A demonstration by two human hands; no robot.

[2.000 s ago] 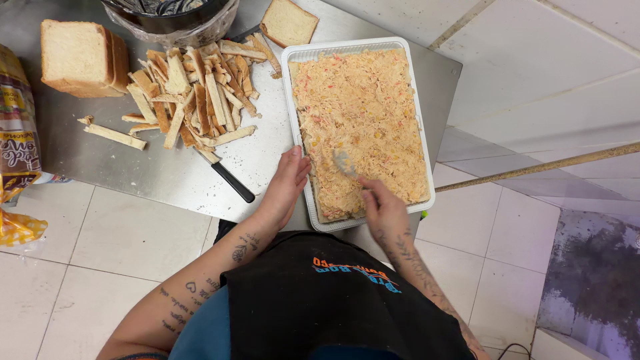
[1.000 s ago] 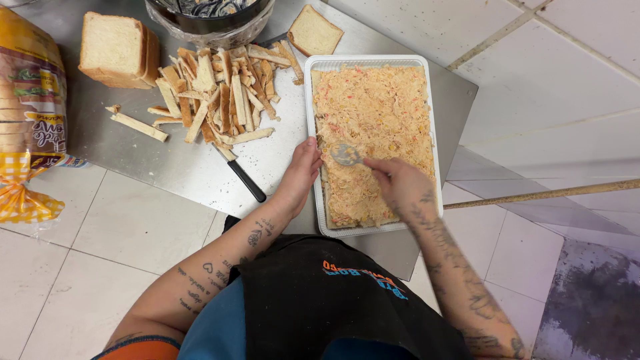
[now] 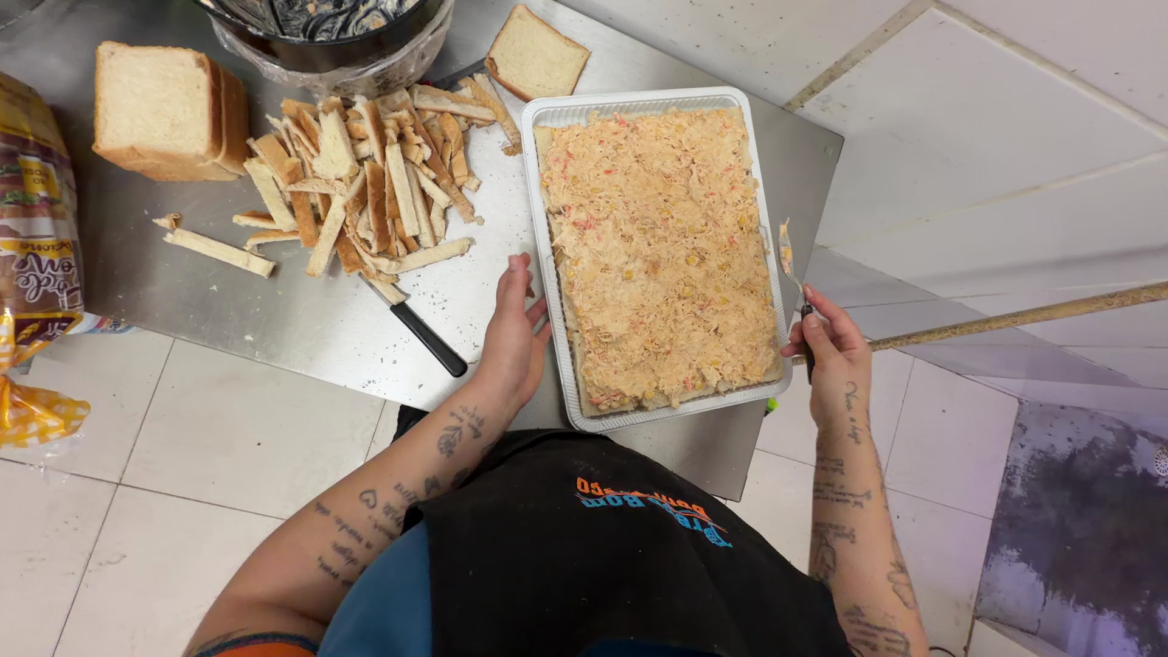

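Observation:
A white rectangular tray (image 3: 573, 388) on the metal table holds a spread of shredded orange filling (image 3: 662, 255), with bread showing along its edges. My left hand (image 3: 518, 342) is beside the tray's left side, fingers apart and holding nothing; whether the fingertips touch the rim I cannot tell. Off the tray's right side, my right hand (image 3: 832, 342) grips a spoon (image 3: 787, 251) by its dark handle. The spoon's metal end points away from me and has some filling on it. A knife with a black handle (image 3: 429, 339) lies left of my left hand, its blade partly under bread crusts.
Cut bread crusts (image 3: 370, 182) are heaped on the metal table (image 3: 319, 319). Behind them are a stack of sliced bread (image 3: 155, 114), a dark bowl (image 3: 338, 46) with creamy residue and a single bread slice (image 3: 538, 52). Bagged bread (image 3: 36, 210) stands far left. A pole (image 3: 1022, 317) is at right.
My right hand has moved right with the spoon, from over the filling to outside the tray. My left hand has come slightly away from the tray's side.

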